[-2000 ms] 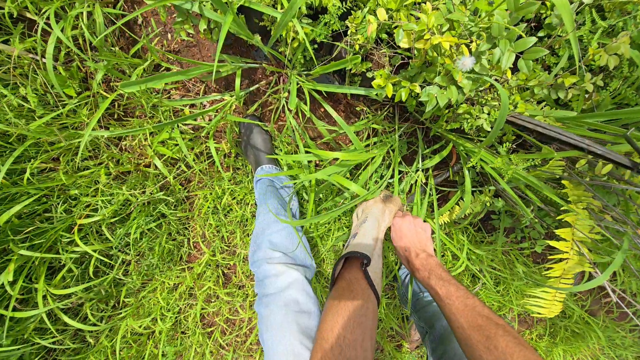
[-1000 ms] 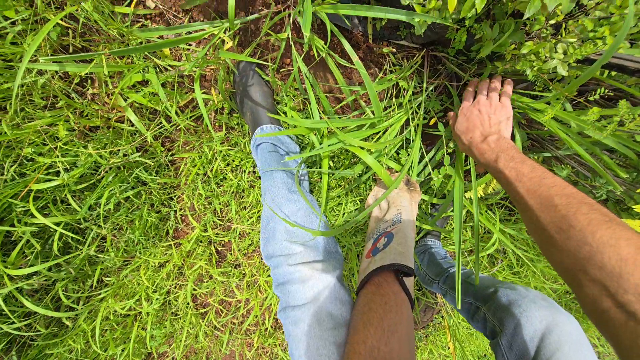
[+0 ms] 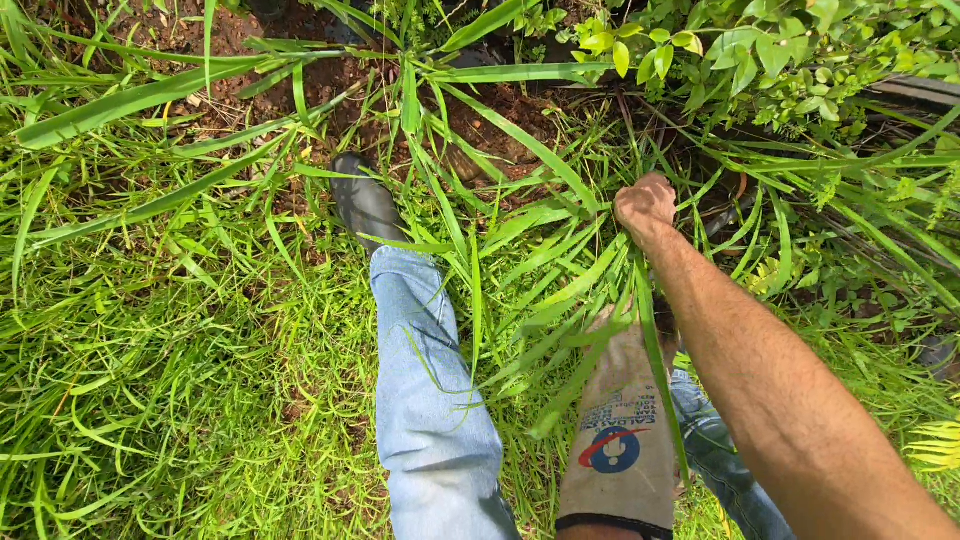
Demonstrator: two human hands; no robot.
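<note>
My right hand (image 3: 646, 204), bare, is closed around a clump of long green grass blades (image 3: 581, 281), which fan out to the left and down below the fist. Just below it, my left hand (image 3: 622, 375) wears a pale work glove with a dark-edged cuff and a red and blue printed mark. Grass blades lie across that glove and cover its fingers, so whether they hold anything cannot be told.
A dark boot (image 3: 366, 199) stands at the edge of reddish bare soil (image 3: 495, 139). Leafy shrub branches (image 3: 772, 52) hang at the upper right, near a weathered plank-like piece (image 3: 919, 91). Low grass (image 3: 225, 405) covers the ground at left.
One second ago my right hand was spread open over the plants; now it is closed on the grass clump. The gloved fingers have become hidden under blades.
</note>
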